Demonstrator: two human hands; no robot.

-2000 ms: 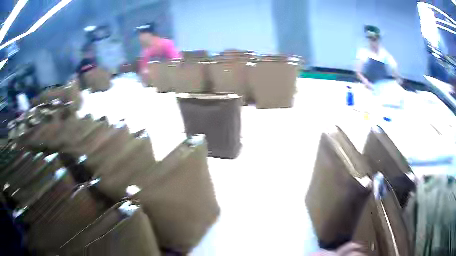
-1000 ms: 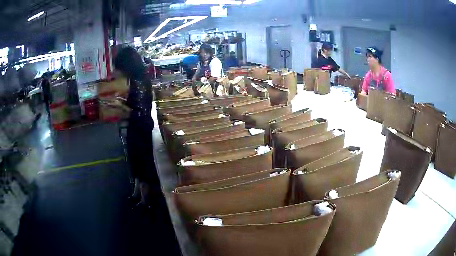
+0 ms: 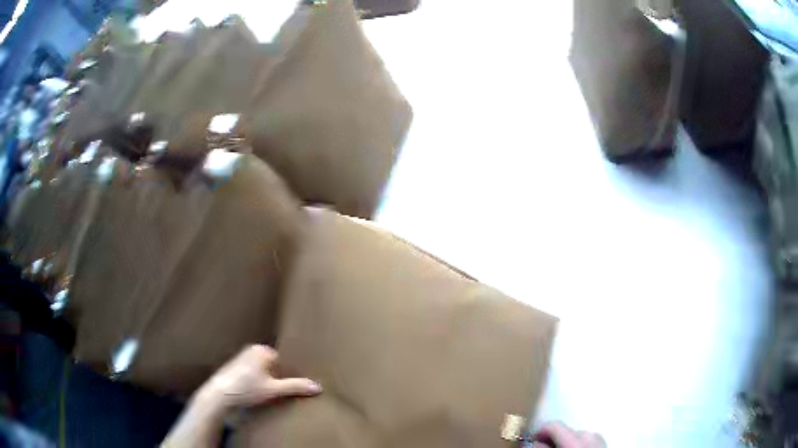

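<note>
A brown tote bag (image 3: 411, 324) is tilted in front of me, its face toward me. A small pale-gold patch (image 3: 513, 427), perhaps the logo or its film, is near its lower right edge. My left hand (image 3: 254, 382) grips the bag's left side, thumb on the panel and the other fingers mostly hidden. My right hand (image 3: 569, 436) is at the bottom edge beside the patch, cut off and blurred; I cannot tell whether it holds anything.
Rows of brown bags (image 3: 175, 271) with white tufts stand close on the left. Another bag (image 3: 337, 114) stands behind the front one. Two darker bags (image 3: 626, 79) stand at the upper right on the white table (image 3: 490, 157).
The view has swung right and down from the bag rows and the aisle to the near bag. Both hands are now in view, the left on this bag.
</note>
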